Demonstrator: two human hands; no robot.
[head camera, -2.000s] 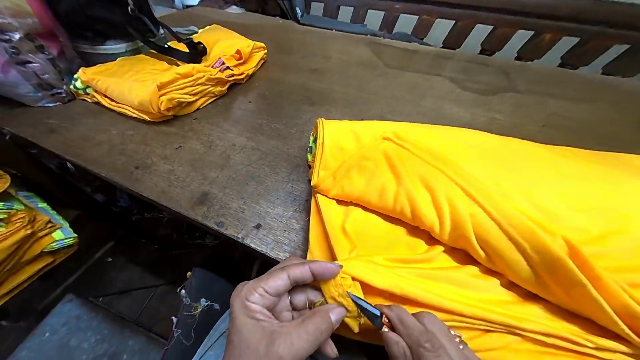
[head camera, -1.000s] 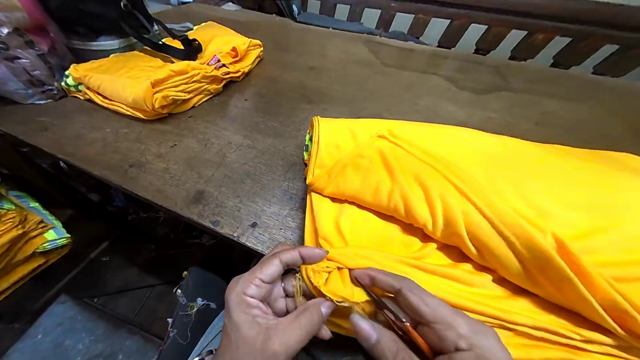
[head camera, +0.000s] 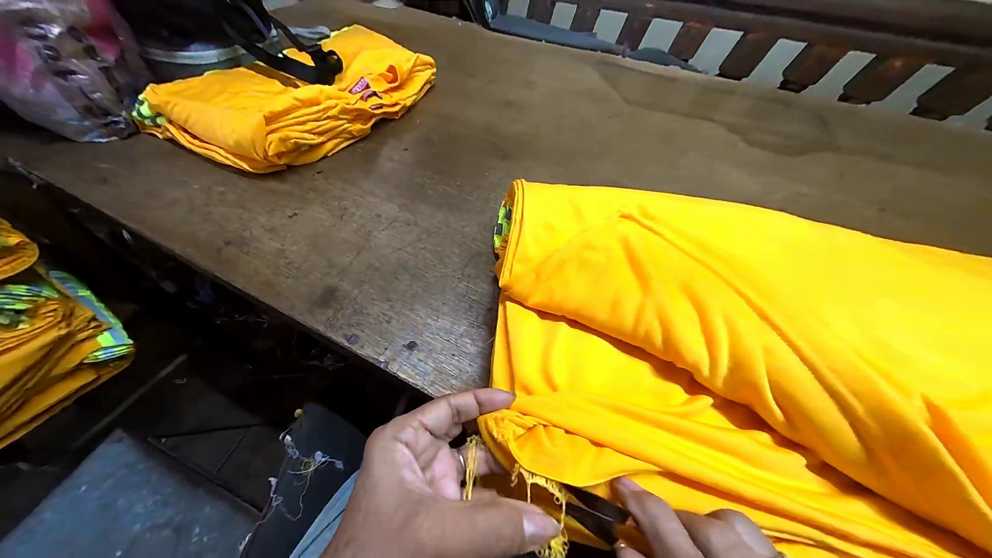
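Observation:
A large yellow fabric piece (head camera: 697, 287) lies folded over the wooden table, its near part hanging over the front edge. At its lower left corner my left hand (head camera: 442, 480) pinches the cloth edge, and loose yellow threads (head camera: 471, 465) hang by its fingers. My right hand (head camera: 682, 519), partly cut off by the bottom of the view, holds a small dark-bladed cutting tool (head camera: 593, 513), whose blades lie beside the frayed threads under the cloth edge. Its exact type is partly hidden.
Folded yellow garments (head camera: 256, 116) lie on the wooden table (head camera: 325, 232) at the back left, beside a plastic bag (head camera: 66, 70) and a black strap (head camera: 283, 54). More yellow cloth (head camera: 54, 341) is stacked lower left. A slatted wooden rail (head camera: 814, 66) runs behind.
The cutting tool and my right hand have moved lower, under the cloth edge. The frayed edge shows more plainly between the hands than before.

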